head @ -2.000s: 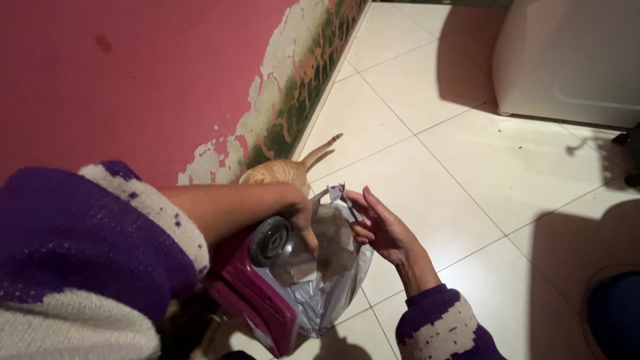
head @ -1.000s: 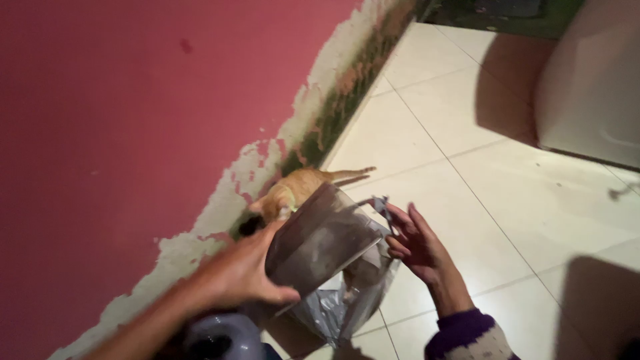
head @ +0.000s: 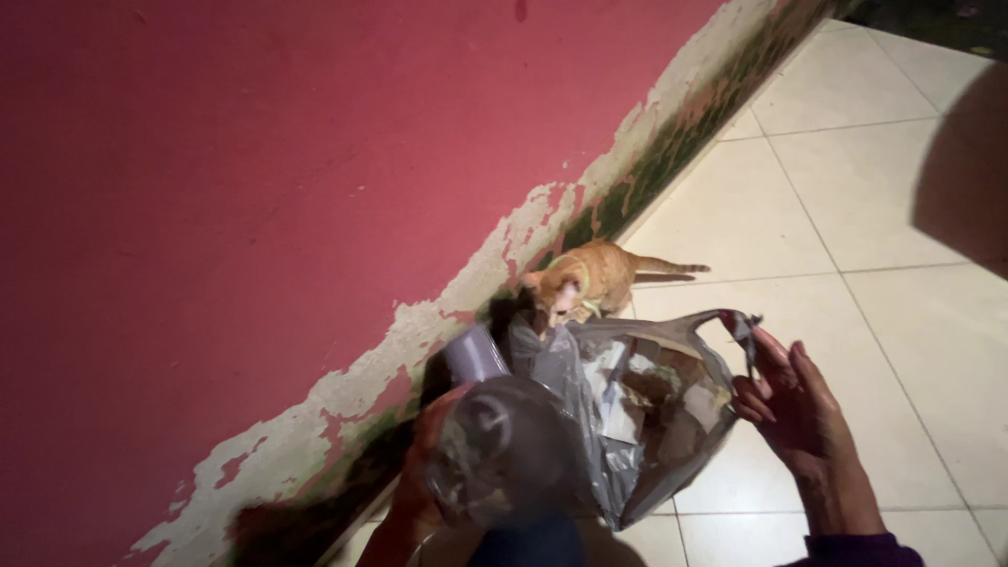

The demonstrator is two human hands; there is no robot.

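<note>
A grey plastic bag [head: 598,441] hangs with its mouth spread, showing crumpled paper and other mixed waste [head: 650,386] inside. My right hand [head: 787,402] grips its handle loop at the upper right. My left hand [head: 429,441], blurred and partly hidden, holds a see-through rounded container [head: 504,457] just left of the bag. A lavender cylindrical thing [head: 477,353] shows beyond that hand; whether I hold it too, I cannot tell. An orange cat [head: 598,276] with a light collar is beyond the bag, its head at the bag's far edge.
A red wall [head: 276,197] with peeling paint and dark stains along its base runs diagonally at the left. Pale floor tiles [head: 787,205] lie to the right, with a dark shadow at the right edge. A dark area is at the top right corner.
Two seconds ago my left hand was at the bag's mouth; a second ago it held a greyish see-through container over it. It is now left of the bag. The cat's head has come into view.
</note>
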